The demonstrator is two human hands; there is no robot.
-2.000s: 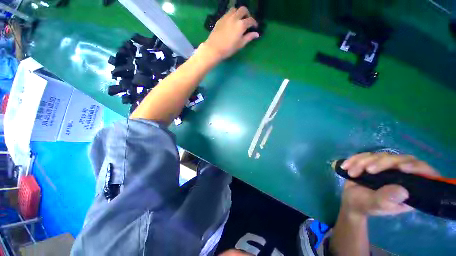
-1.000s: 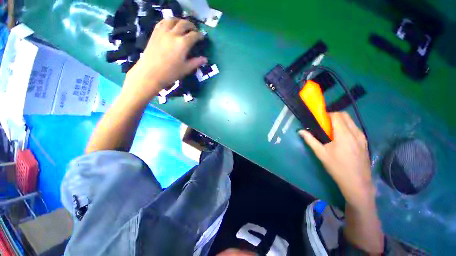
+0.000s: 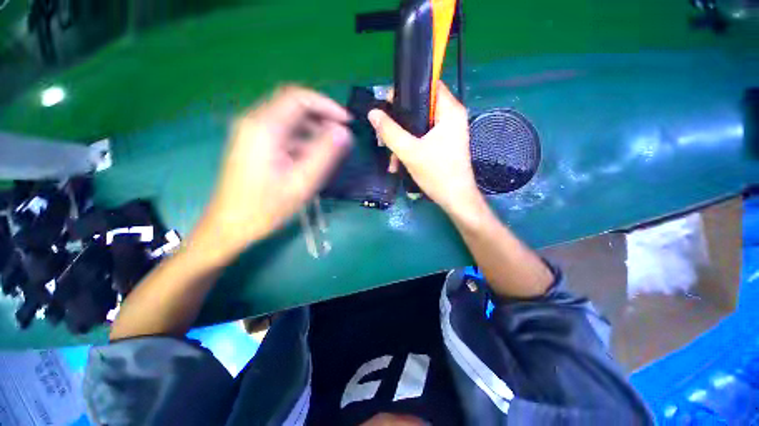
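Observation:
My right hand (image 3: 437, 154) grips the black and orange electric screwdriver (image 3: 414, 75), which stands roughly upright over the black plastic frame. The black plastic frame (image 3: 358, 179) lies on the green bench, partly hidden by both hands; one dark arm of it shows at the far side. A small black sub-part (image 3: 366, 100) with a pale plate shows between my hands. My left hand (image 3: 275, 158) is motion-blurred at the frame's left, fingers curled; whether it holds anything cannot be told.
A round screw dish (image 3: 505, 150) with dark screws stands right of my right hand. A pile of black sub-parts (image 3: 79, 258) lies at the left. Worn tape strips (image 3: 315, 229) mark the bench. A cardboard box (image 3: 691, 320) with white plastic sits below the right edge.
The view has swung right. My left hand has left the pile and come beside the frame. My right hand has turned the screwdriver from slanted to upright.

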